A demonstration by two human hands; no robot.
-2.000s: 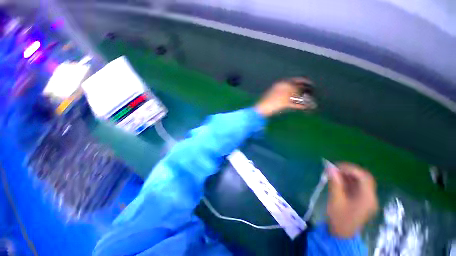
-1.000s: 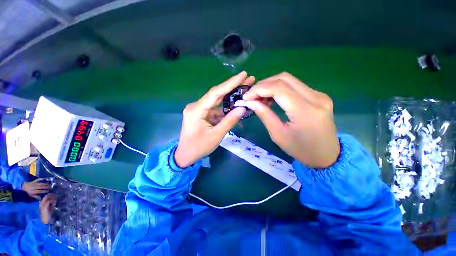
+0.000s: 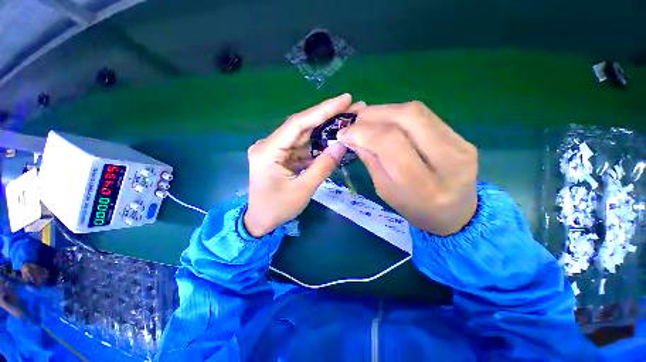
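Observation:
A round black device housing (image 3: pixel 324 134) is held above the bench, its open side with the circuit board facing up. My left hand (image 3: pixel 287 166) grips it from the left with fingers and thumb. My right hand (image 3: pixel 414 162) has its fingertips at the board from the right; whether they pinch something small is hidden. A thin dark strand hangs below the housing. The white release liner strip (image 3: pixel 368 218) lies on the bench below my hands, partly covered by my right sleeve. The thin white cable (image 3: pixel 316 285) curves across the bench towards that sleeve.
A white power supply (image 3: pixel 99 187) with red and green digits stands at the left, above shiny blister trays (image 3: pixel 117 293). A clear tray (image 3: pixel 595 212) with white pieces lies at the right. Spaced black units, one on clear film (image 3: pixel 319 51), sit along the back. Another person's hand (image 3: pixel 34 273) shows far left.
From two seconds ago, my hands have come together at the housing. Since one second ago they have barely moved; the right fingers still work at the board, and the back units appear slightly further left.

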